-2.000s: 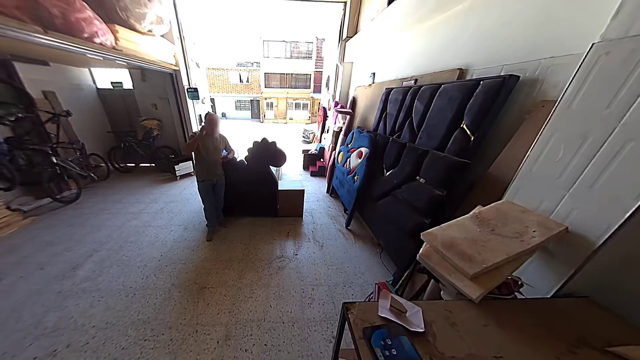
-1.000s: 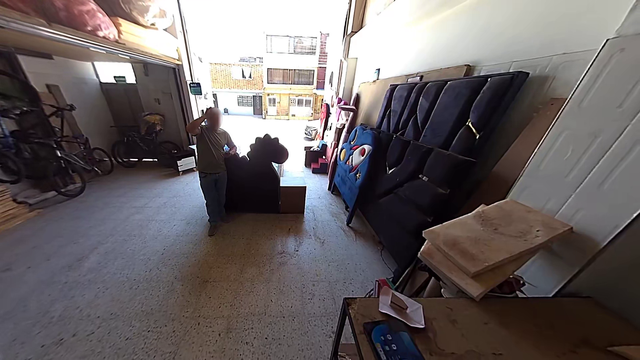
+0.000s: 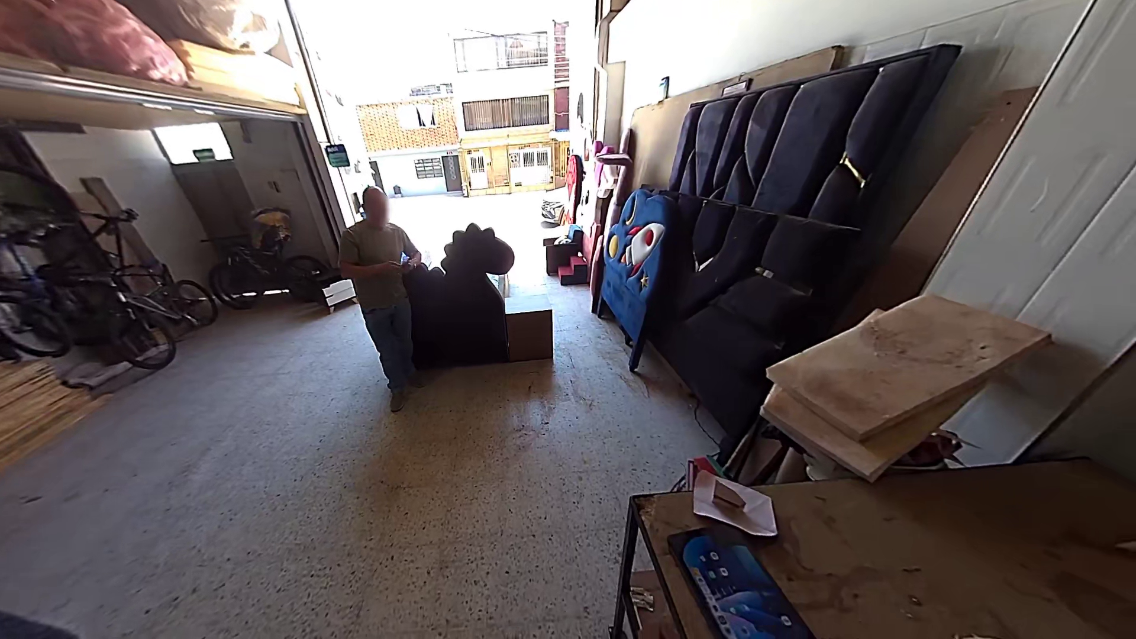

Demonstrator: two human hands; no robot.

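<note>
Neither my left hand nor my right hand shows in the head view. Nearest to me, at the lower right, is a worktable point(image 3: 976, 550) with a wooden top and a metal frame. A tablet or large phone point(image 3: 738, 590) lies on it with its screen lit. Just beyond the device is a white angular dish or paper point(image 3: 754, 515) with a small wooden block point(image 3: 729, 494) on it. Wooden boards point(image 3: 914, 355) are stacked at a slant behind the table's far edge.
A person point(image 3: 377, 284) stands beside a dark dinosaur-shaped upholstered panel point(image 3: 461, 311) and a brown box point(image 3: 530, 334). Dark upholstered headboards point(image 3: 790, 151) and a blue rocket-patterned one point(image 3: 637, 266) lean along the right wall. Bicycles point(image 3: 142, 311) stand at left.
The person by the dark panel has lowered a raised hand from near the head; both of that person's hands are now together at waist or chest height.
</note>
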